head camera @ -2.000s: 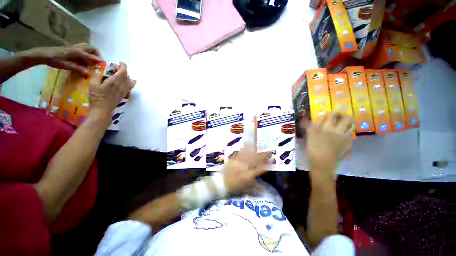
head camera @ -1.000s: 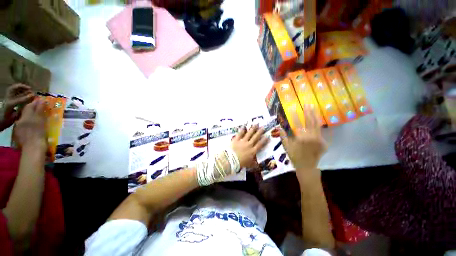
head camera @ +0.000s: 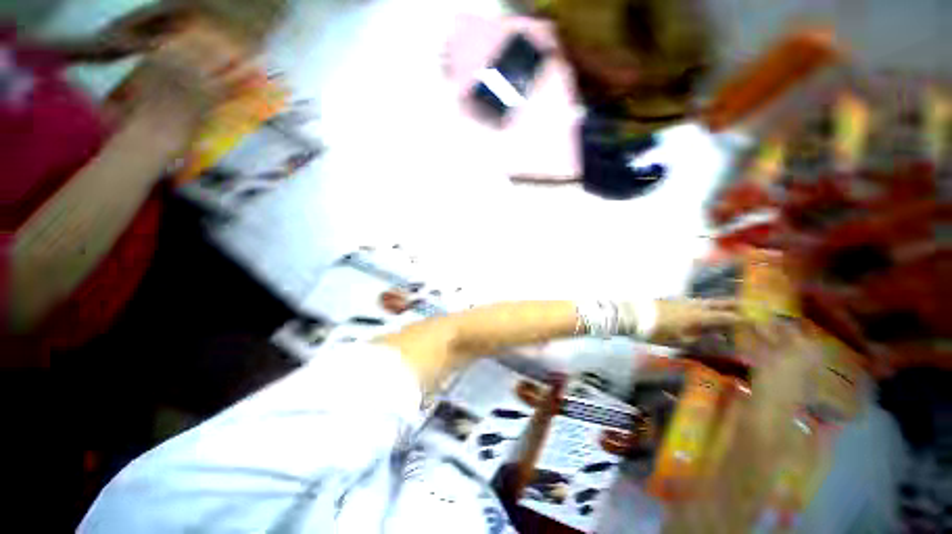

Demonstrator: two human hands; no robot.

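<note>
The picture is strongly blurred. My left hand (head camera: pixel 694 317), with pale bands around the wrist, reaches right to an upright orange-yellow carton block (head camera: pixel 767 284); its fingertips are at the block's side. My right hand (head camera: pixel 775 381) is a blur at the block's lower part, above other orange-yellow cartons (head camera: pixel 691 430). Whether either hand grips is unclear. White-backed hang-tab cartons lie near me, one at the right (head camera: pixel 585 451) and another at the left (head camera: pixel 360 297). My left forearm hides part of the row.
A pink folder (head camera: pixel 553 110) with a phone (head camera: pixel 507 75) lies at the far side, beside a black crumpled item (head camera: pixel 621 156). At left, a neighbour in red has hands on cartons (head camera: pixel 232 123). More orange-red cartons (head camera: pixel 887 219) are at right.
The view has turned and tilted. My left hand has moved off the white-backed cartons to the upright block at right. My right hand has also moved to that block.
</note>
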